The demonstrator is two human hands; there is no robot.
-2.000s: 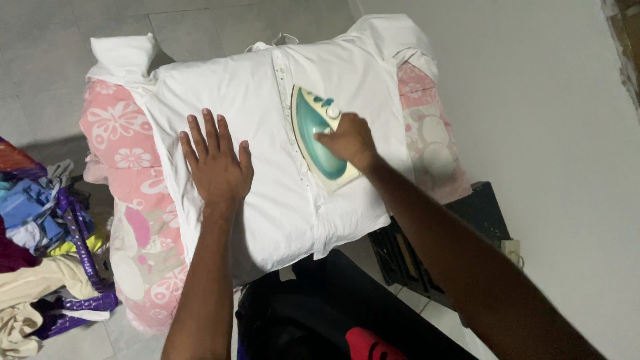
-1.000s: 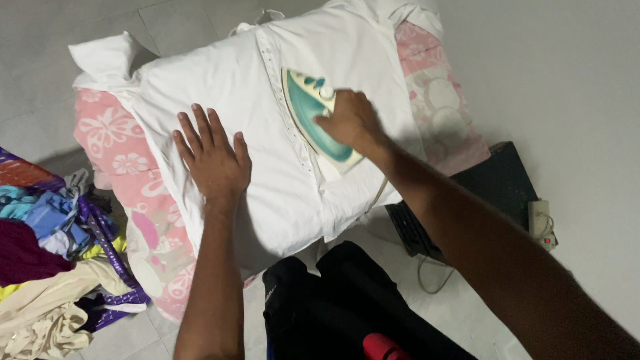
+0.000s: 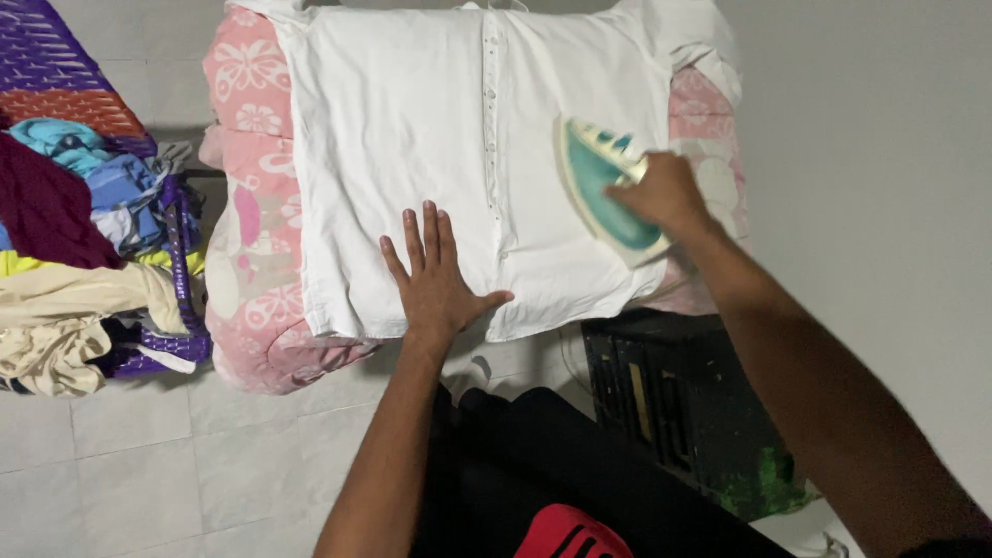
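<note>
A white shirt point(image 3: 395, 116) lies spread over a pink, flower-patterned padded cover point(image 3: 252, 201), its button placket point(image 3: 490, 124) running down the middle. My left hand point(image 3: 439, 287) rests flat on the lower part of the shirt, fingers spread, thumb across the placket's line. My right hand point(image 3: 668, 194) grips the handle of a teal and cream clothes iron point(image 3: 601, 198), which is on the shirt to the right of the placket, its tip towards the upper left. The underside of the iron is hidden.
At the left, a purple plastic basket point(image 3: 180, 256) holds a heap of coloured clothes point(image 3: 54, 205). A black crate-like box point(image 3: 659, 395) stands below the right end of the padded surface, with a cord point(image 3: 572, 360) near it. A grey wall point(image 3: 868, 155) rises on the right.
The iron in my right hand has moved from beside the placket further right on the shirt. My left hand has moved lower, nearer the hem. The view has shifted.
</note>
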